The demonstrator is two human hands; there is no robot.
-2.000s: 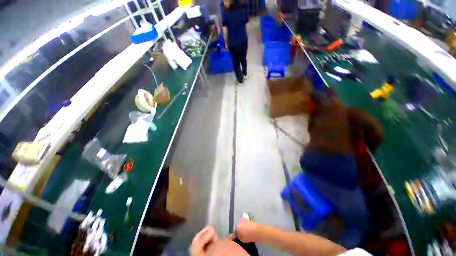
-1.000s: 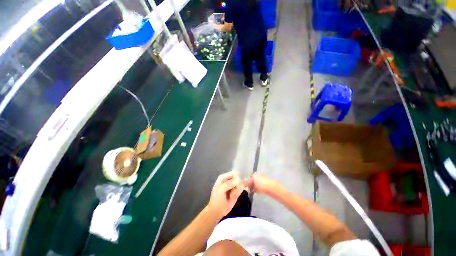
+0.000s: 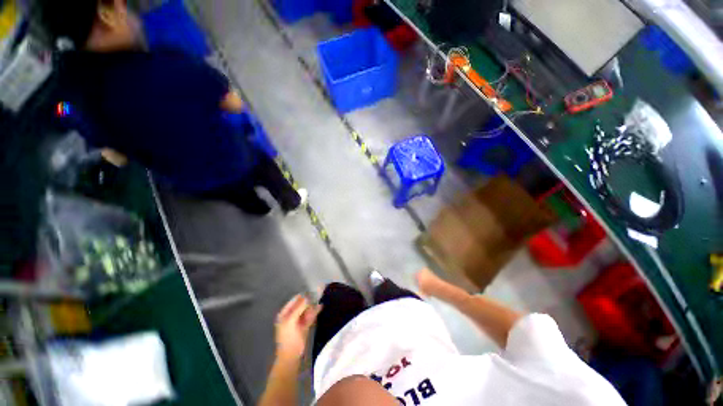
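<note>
My left hand (image 3: 293, 321) hangs beside my left thigh with its fingers loosely bent and apart, and I see nothing in it. My right hand (image 3: 430, 281) is small and blurred at the right of my legs. Its fingers cannot be made out, and no object shows in it. The hands are apart and touch no bench. A blue plastic stool (image 3: 416, 160) stands upright on the floor ahead. A brown cardboard box (image 3: 483, 230) lies to the right of my legs.
A person in dark clothes (image 3: 151, 119) stands at the left bench (image 3: 186, 317). A blue crate (image 3: 358, 70) stands ahead, and red crates (image 3: 567, 230) sit beside the right bench. That bench (image 3: 682, 262) holds black cables (image 3: 614, 186), an orange meter (image 3: 588, 97) and an orange strip (image 3: 480, 83).
My hands were together in front of me and are now apart at my sides. The view has moved forward along the aisle and tilted, and the person in dark clothes appears nearer.
</note>
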